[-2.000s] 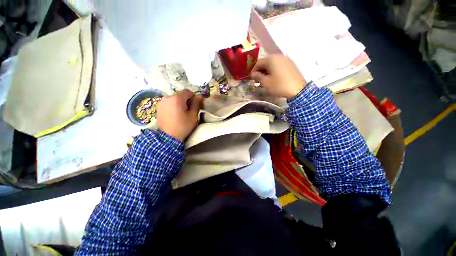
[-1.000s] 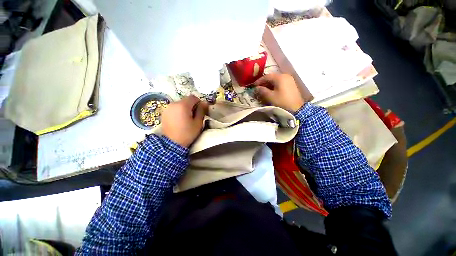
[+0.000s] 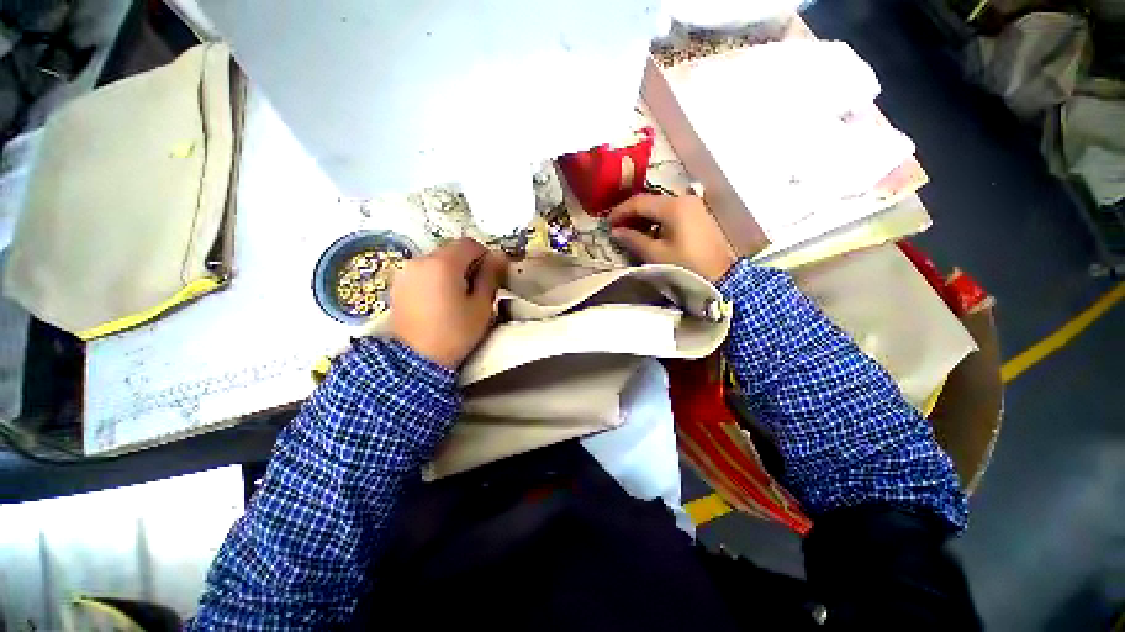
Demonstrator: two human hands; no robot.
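Note:
A beige bag body (image 3: 580,343) lies at the table's front edge over my lap, its mouth open to the right, with a small shiny stud near its right end. My left hand (image 3: 442,300) grips the bag's upper left edge. My right hand (image 3: 672,235) is above the bag's right end, off the cloth, with fingertips bent together over the loose hardware; whether it holds a small piece cannot be told. A dark round dish (image 3: 358,277) of gold-coloured fittings stands left of my left hand. Loose hardware (image 3: 561,232) lies behind the bag.
The large white machine head (image 3: 420,87) fills the top centre. A red tape dispenser (image 3: 607,173) stands behind my right hand. A pink-sided box (image 3: 703,148) with white sheets is at right. Beige bags (image 3: 123,185) lie at left. A carton (image 3: 983,383) with bags is at lower right.
My right hand has moved down slightly, near the hardware by the red dispenser. My left hand stays on the bag. The bag's right end has opened into a rounder loop.

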